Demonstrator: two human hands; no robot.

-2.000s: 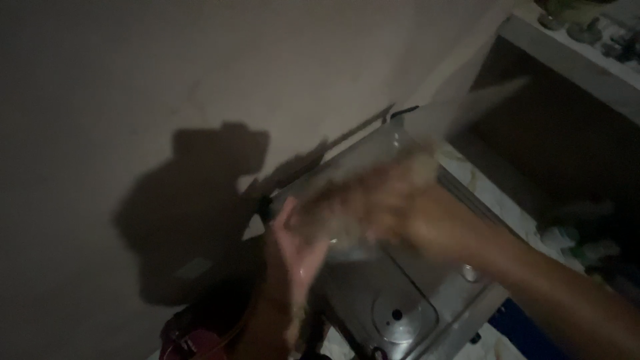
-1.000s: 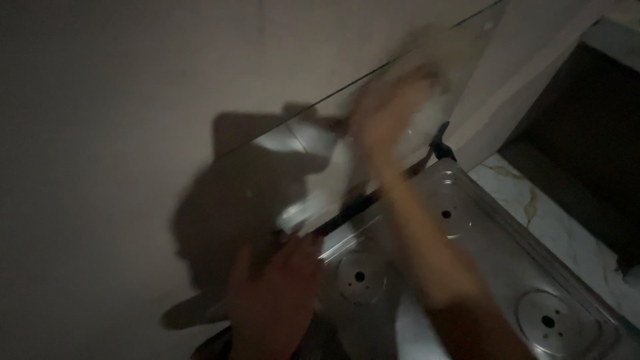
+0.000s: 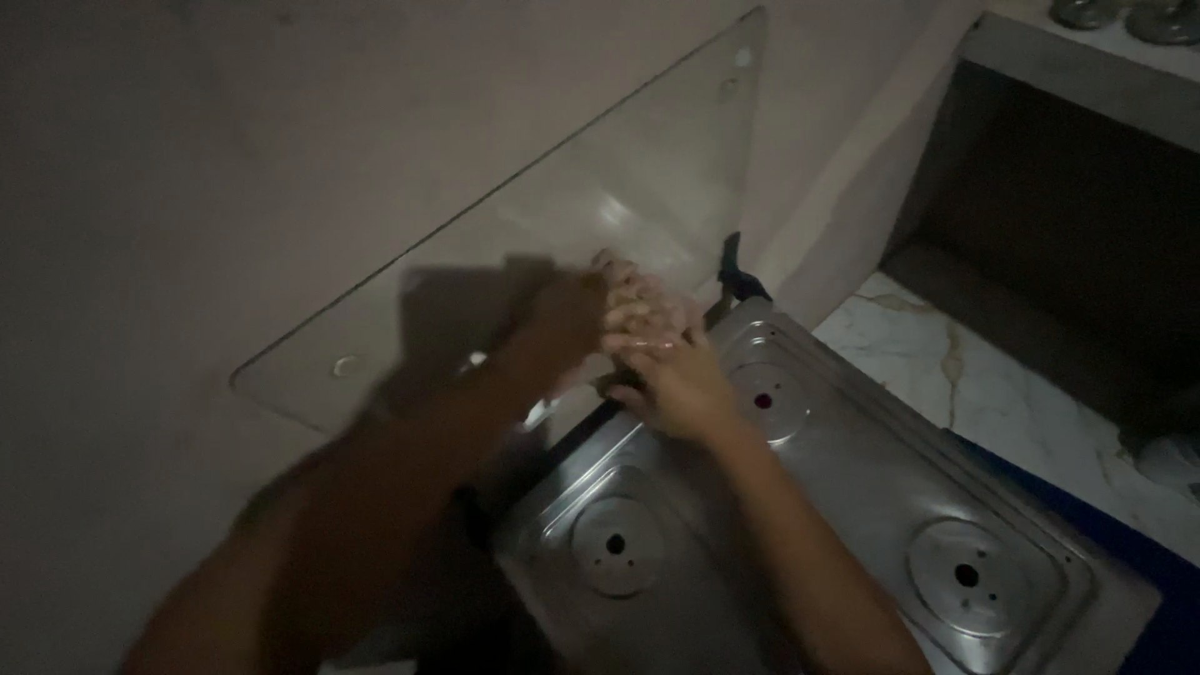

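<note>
The glass lid of a gas stove stands raised against the wall. My left hand, dark and slightly blurred, reaches in from the lower left to the glass. Just right of it and lower, my right hand is at the lid's lower part, near the rear edge of the metal stove top. Pinkish finger shapes lie between the hands; whether they are fingers or a reflection in the glass is unclear. Anything held in either palm is hidden. A dark hinge is at the lid's lower right corner.
Round burner recesses with dark holes mark the stove top. To the right are a marbled surface, a blue edge and a dark recess under a pale ledge. Glassware stands on that ledge. A plain wall rises at left.
My right hand has come down from high on the glass to its lower part. My left hand has moved right, from the lid's lower left to beside my right hand.
</note>
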